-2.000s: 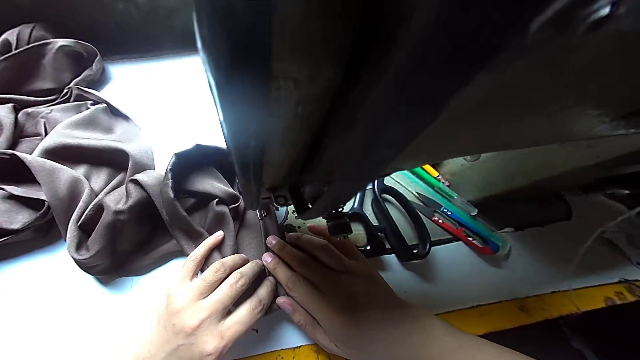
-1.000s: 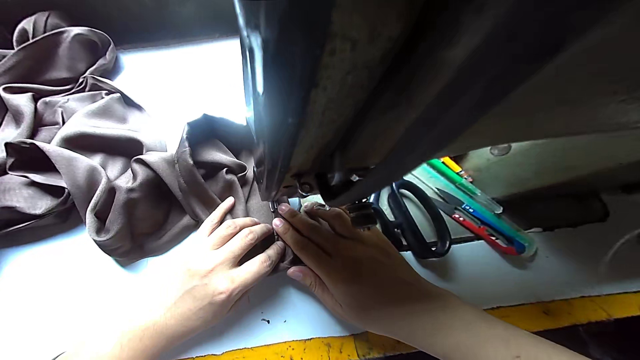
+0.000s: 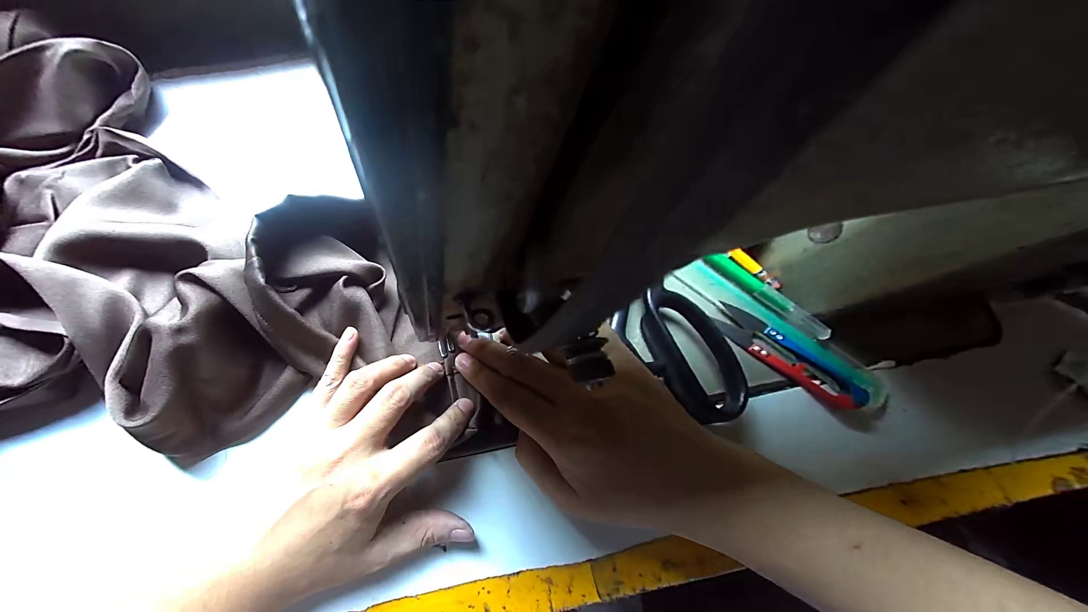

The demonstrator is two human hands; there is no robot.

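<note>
Brown fabric (image 3: 212, 323) lies bunched from the left edge to the needle area of a sewing machine (image 3: 544, 153). My left hand (image 3: 365, 459) rests on the fabric left of the presser foot (image 3: 447, 348), its fingers spread and its thumb apart on the white table. Just right of the foot, my right hand (image 3: 595, 425) has its fingertips pressed down close to it; its palm hides what lies under it. The needle itself is not clearly visible.
Black-handled scissors (image 3: 697, 357) lie right of my right hand. Beyond them are red and blue thread snips (image 3: 799, 365) and a green pen-like item (image 3: 765, 289). Yellow edging (image 3: 544, 588) runs along the front of the white table (image 3: 807, 425). The dark machine arm overhangs the middle and right.
My left hand's fingers have spread, and its thumb now shows apart from them on the table. The right hand stays beside the presser foot.
</note>
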